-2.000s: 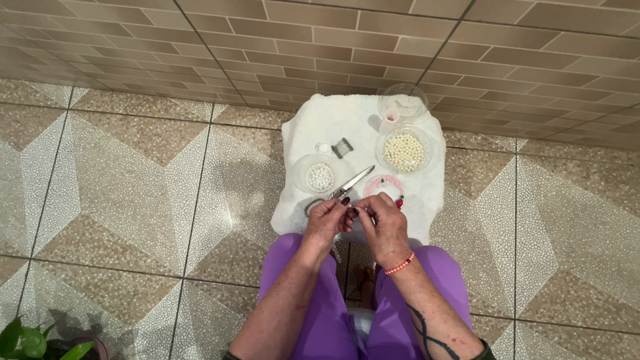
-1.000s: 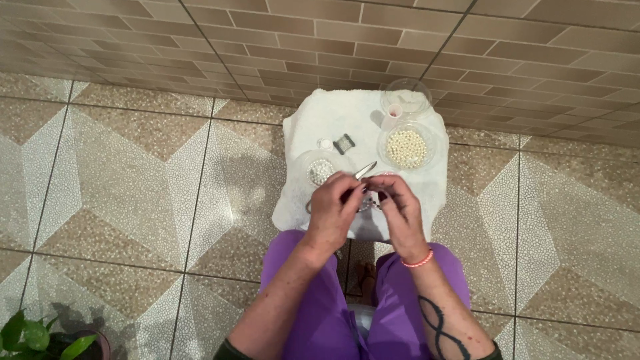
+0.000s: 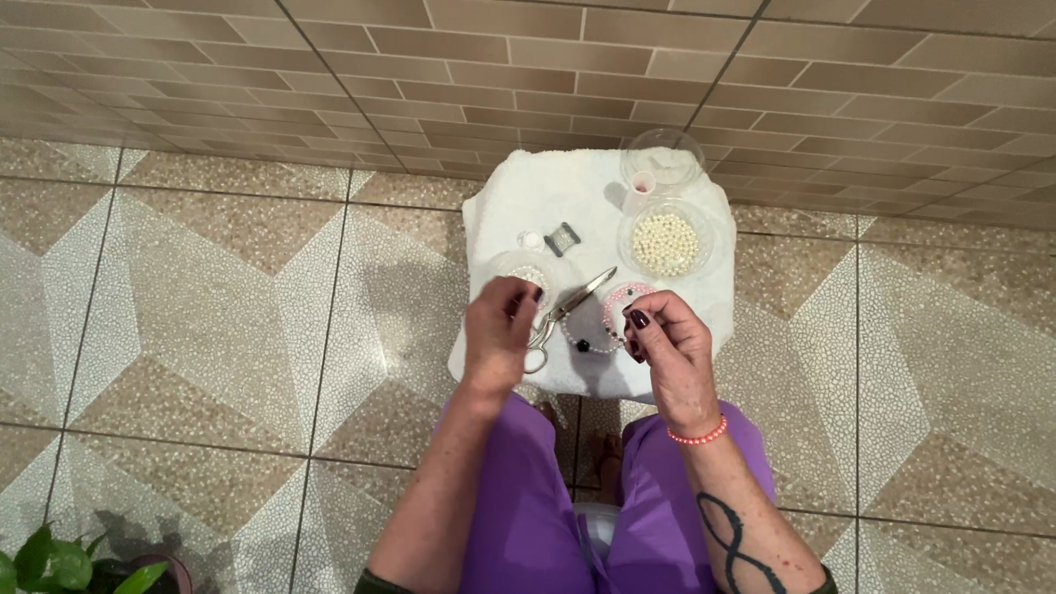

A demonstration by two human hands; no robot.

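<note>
My left hand (image 3: 499, 334) is over the near edge of a clear bowl of white beads (image 3: 528, 272), its fingers bent; whether it holds anything is hidden. My right hand (image 3: 672, 346) has its thumb and forefinger pinched together above a pink beaded bracelet (image 3: 615, 307); anything between the fingertips is too small to make out. Between the hands, metal scissors (image 3: 569, 308) lie on the white towel (image 3: 511, 194). A beaded strand with a black bead (image 3: 583, 346) lies beside the bracelet. A spool of clear thread (image 3: 563, 239) sits behind the bowl.
At the right of the towel stands a bowl of cream pearl beads (image 3: 665, 240). Behind it are a small pinkish cup (image 3: 640, 188) and a clear container (image 3: 662, 157). A tiled wall (image 3: 511, 74) rises beyond, and a potted plant (image 3: 62, 561) is at lower left.
My hands were close together over the towel and have moved apart, the left one toward the bowl of white beads. The scissors and bracelet, partly covered one second ago, show more fully.
</note>
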